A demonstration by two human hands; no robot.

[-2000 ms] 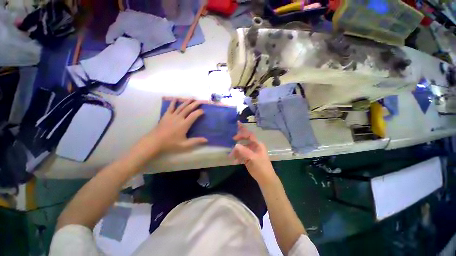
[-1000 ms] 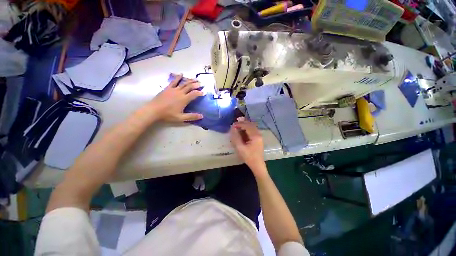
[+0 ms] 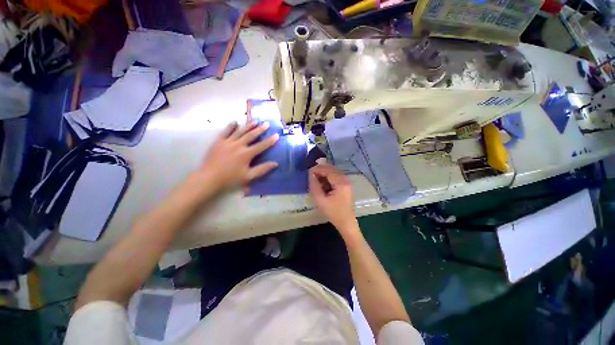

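The blue template point(image 3: 286, 176) lies flat on the sewing table, its upper right part under the lit needle area point(image 3: 294, 132). An orange-brown strip shows at its left edge. My left hand point(image 3: 237, 159) lies spread on the template's left side, fingers apart. My right hand point(image 3: 330, 192) is at its lower right edge with fingers curled. A small dark thing shows between those fingers, and a dark piece point(image 3: 315, 156) lies just above them; I cannot tell what either is. Sewn grey-blue pieces point(image 3: 379, 158) lie right of the needle.
The cream sewing machine point(image 3: 431, 84) spans the back. A light piece point(image 3: 96, 201) lies by dark fabric pieces at left. Grey fabric pieces point(image 3: 125, 101) lie behind on spare templates. A yellow part point(image 3: 494, 148) is right of the bed. A clear yellowish box point(image 3: 472, 21) stands behind the machine.
The template has turned counterclockwise under the needle area; its strip was along the far edge and is now at the left. My left hand stayed on it. My right hand stayed near its right side.
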